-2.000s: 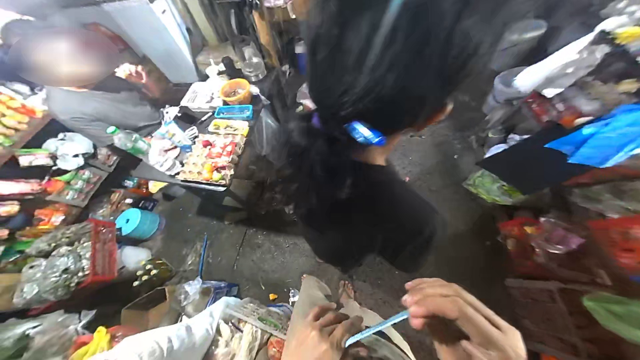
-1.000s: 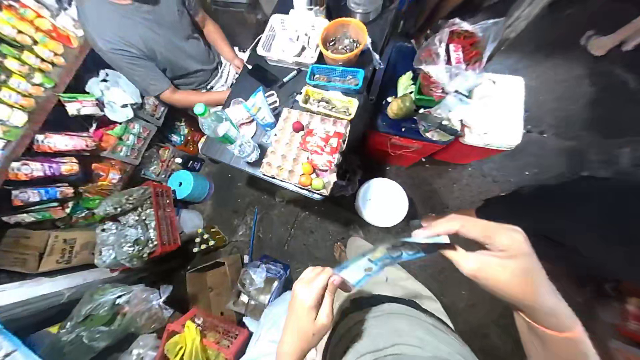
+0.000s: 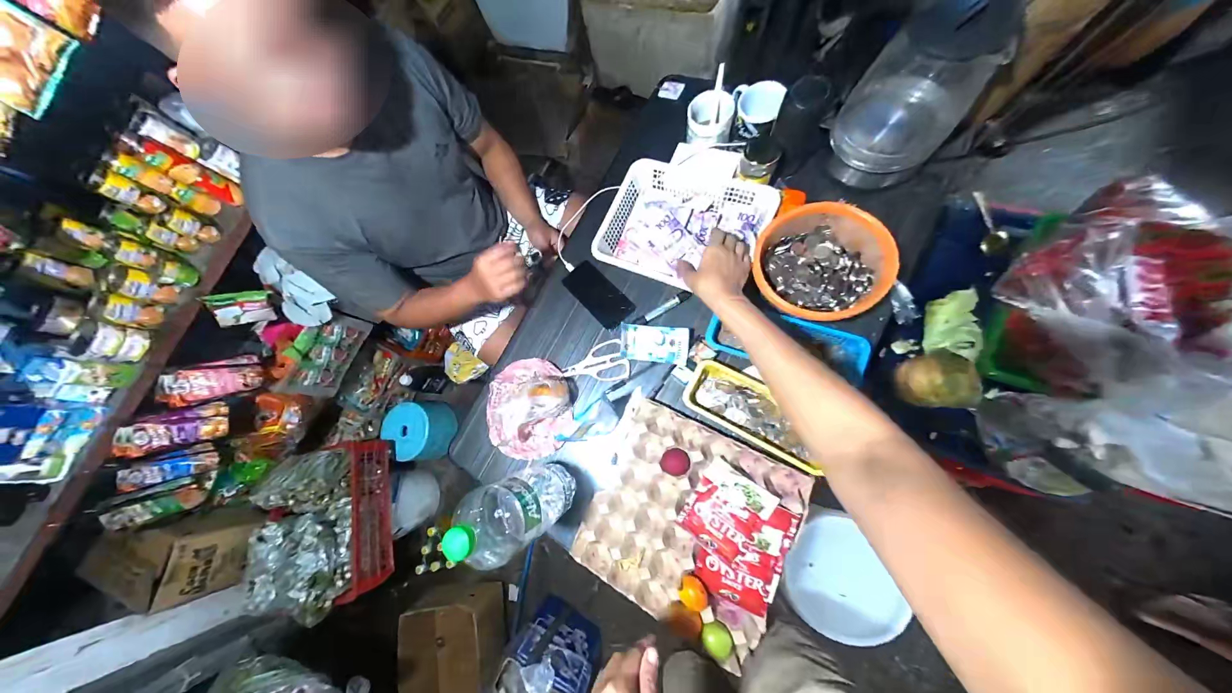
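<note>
My right hand (image 3: 720, 265) reaches over the table to the front right edge of a white plastic basket (image 3: 616, 217) of banknotes, fingers over the notes; whether it grips any cannot be told. Just right of it stands an orange bowl (image 3: 890, 255) full of coins. Under my forearm lie a blue tray (image 3: 857, 351) and a yellow tray (image 3: 698, 390) with coins. Low in the view, near my lap, my left hand (image 3: 628, 669) shows only in part, its fingers curled; what it holds is hidden. Between them is a cardboard egg tray (image 3: 626, 500) with red oyster sauce packets (image 3: 736, 539).
A seated person (image 3: 385, 183) in a grey shirt is across the table, beside a phone (image 3: 598, 294). Scissors (image 3: 599, 361), a plastic bottle (image 3: 515, 515) and mugs (image 3: 709, 117) stand or lie about. A white round lid or basin (image 3: 847, 577) is below right; packets hang at left.
My right hand has gone from near my lap to the basket of notes. The banknote that was stretched between both hands no longer shows there. The view has moved nearer the table.
</note>
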